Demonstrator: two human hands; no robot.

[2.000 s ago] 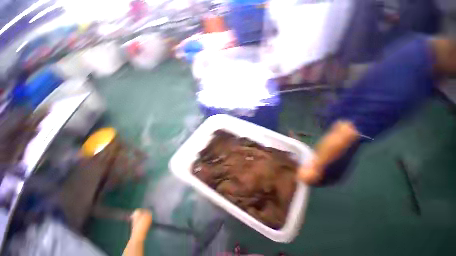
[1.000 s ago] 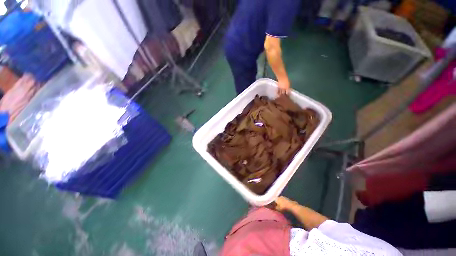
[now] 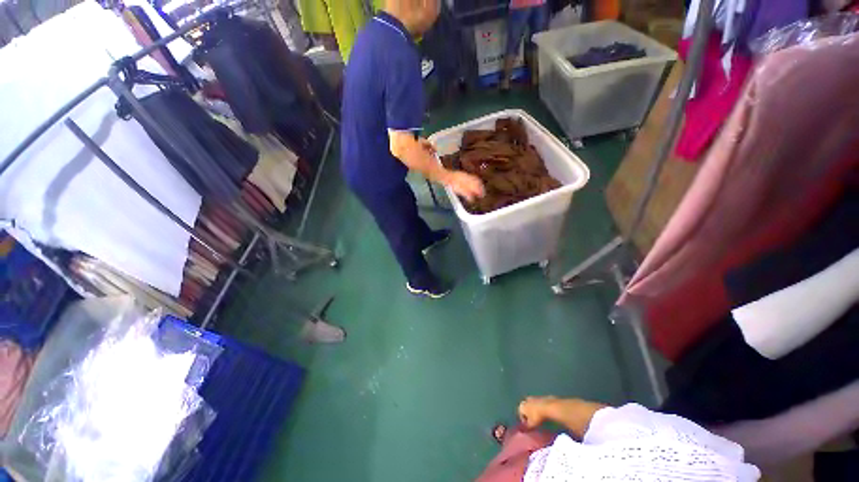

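A white wheeled bin (image 3: 513, 231) stands on the green floor ahead, heaped with brown garments (image 3: 504, 165). My right hand (image 3: 535, 411) is at the bottom, right of centre, with a white openwork sleeve behind it. Its fingers look curled, with nothing visible in them. It is well short of the bin and does not touch it. My left hand is out of the picture. A person in dark blue (image 3: 381, 104) stands at the bin's left side, one hand over its near left rim by the brown garments.
Garment rails with hanging clothes (image 3: 179, 127) stand at left. Glaring clear bags (image 3: 118, 395) lie by a blue crate (image 3: 250, 400) at lower left. Pink, red and black garments hang at right, near a rail foot (image 3: 589, 265). Another wheeled bin (image 3: 598, 89) stands behind. A grey object (image 3: 323, 329) lies on the floor.
The view has turned and steadied. My right hand, at the bin's near edge one second ago, is now off it. The bin is farther away, and the person stands beside its left side.
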